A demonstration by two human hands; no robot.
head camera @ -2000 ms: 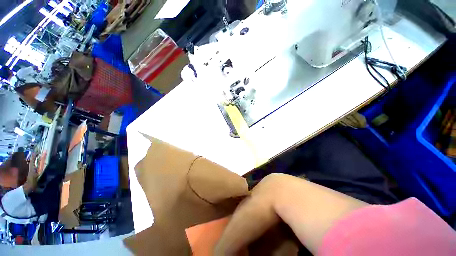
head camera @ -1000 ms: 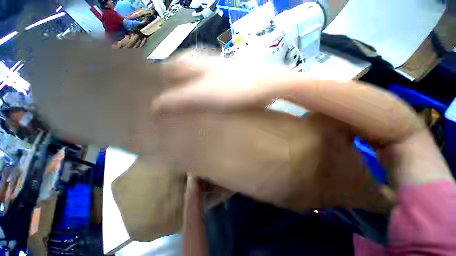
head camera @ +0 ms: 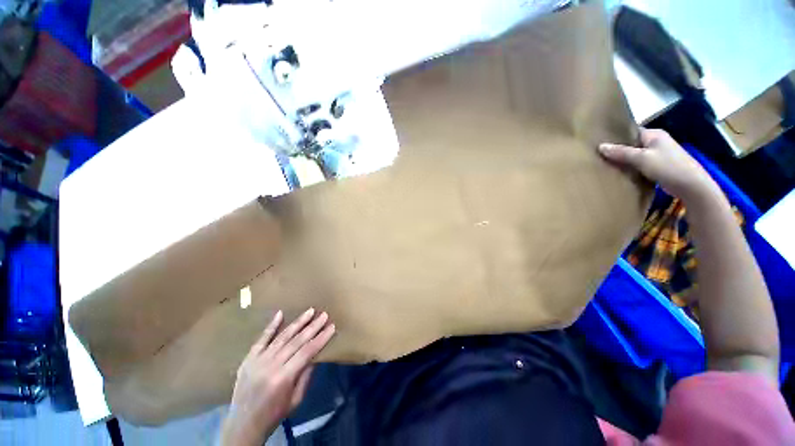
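A large brown cloth panel lies spread over the white table and in front of the sewing machine head, reaching over the table's front edge. A small cream sticker is on its left part, beside a thin dark line. My left hand lies flat on the panel's lower left edge, palm down, fingers slightly apart. My right hand pinches the panel's right edge between thumb and fingers. The needle area is partly hidden by the machine head and the cloth.
The white table shows at the left. A blue bin with orange-and-black plaid cloth stands at the right, below my right arm. Another white surface is at the upper right. A red crate is at the far left.
The panel, blurred and lifted in both hands a second ago, now lies spread across the table. My left hand rests on it and my right hand has moved to its right edge. The view has shifted.
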